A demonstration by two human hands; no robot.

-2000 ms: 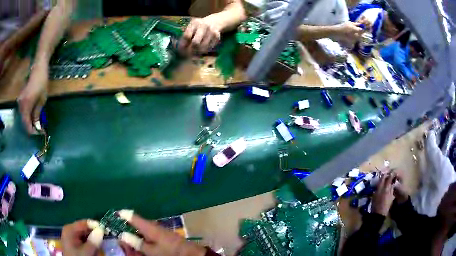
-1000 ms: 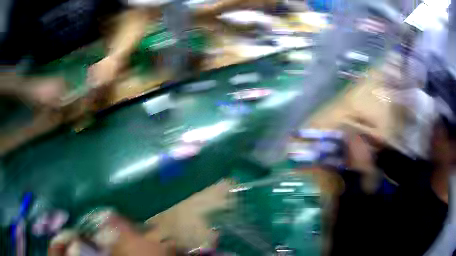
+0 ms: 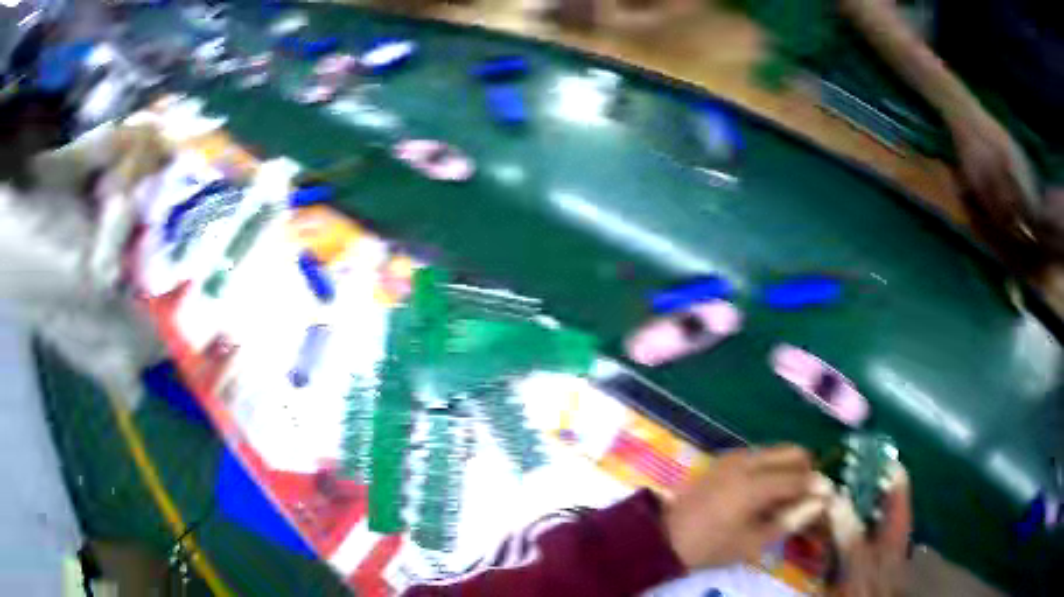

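A small green circuit board point(image 3: 866, 472) is held upright at the lower right, over the near edge of the belt. My right hand point(image 3: 883, 525) grips it from below and the right, partly cut off by the bottom edge. My left hand point(image 3: 747, 504), below a maroon sleeve, has bent fingers with pale fingertips close to the board's left side. Blur hides whether they touch it or pinch something. Green board strips point(image 3: 438, 478) lie piled on the printed sheet left of my hands.
A green belt point(image 3: 560, 251) carries pink car-shaped housings point(image 3: 686, 331) and blue batteries point(image 3: 803, 292). More blue batteries point(image 3: 315, 278) lie on the white and red printed sheet point(image 3: 263, 402). A person's arm point(image 3: 974, 140) reaches in across the belt. Another person sits at far left.
The view has swung left along the bench, so my hands now appear at the lower right instead of lower left. The left-side board pile and my maroon sleeve have come into view.
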